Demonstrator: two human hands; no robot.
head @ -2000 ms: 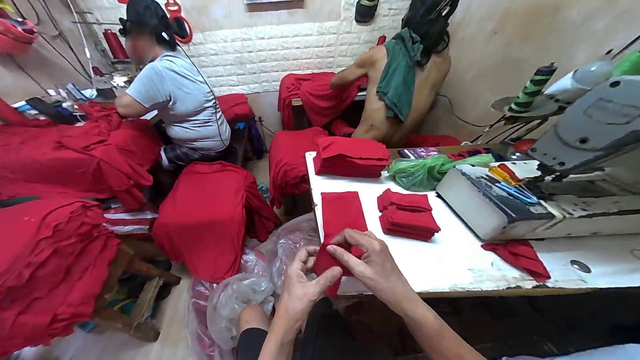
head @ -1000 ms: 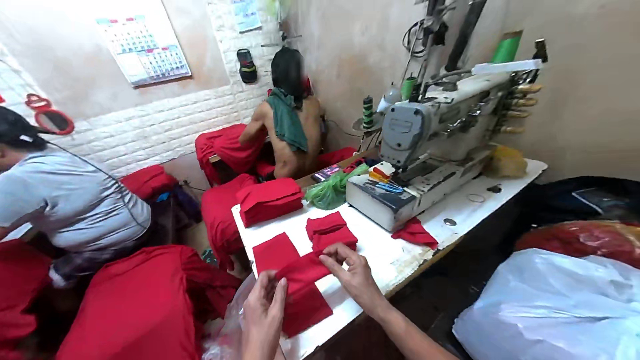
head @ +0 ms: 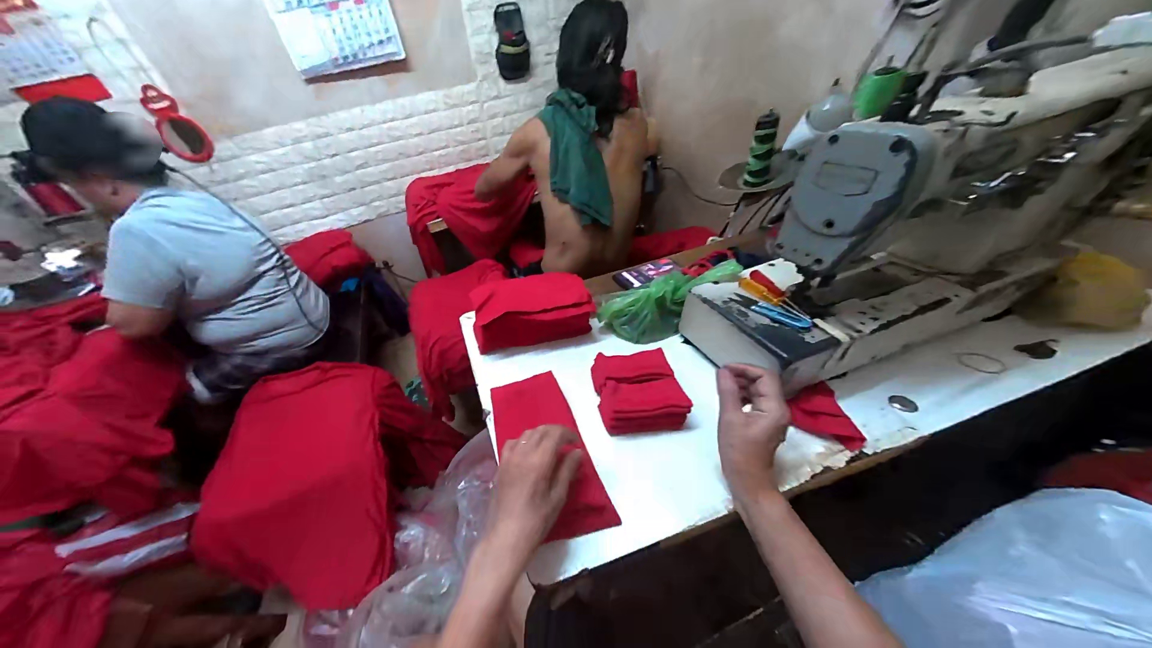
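A long flat red fabric piece [head: 576, 490] lies on the white tabletop near its left corner. My left hand [head: 540, 472] rests on or just over it, fingers bent and no piece seen in its grasp. Above the table's front part, my right hand [head: 752, 414] is raised with thumb and fingertips close together; whether anything is between them cannot be told. Between the hands, farther back, sits a small stack of folded red fabric [head: 641, 392]. A larger red fabric stack [head: 533, 310] stands at the table's back left corner. Beside my right hand lies a red scrap [head: 826, 416].
An industrial sewing machine [head: 855, 193] stands at the right, with small tools [head: 776, 301] on its base. A green plastic bag [head: 657, 304] is by the machine. Two people sit beyond, among red fabric heaps [head: 297, 477]. A pale plastic bag [head: 1035, 576] bulges at lower right.
The red piece stretched between both hands a second ago is no longer held up. My hands have moved apart, the left over the flat fabric, the right toward the machine.
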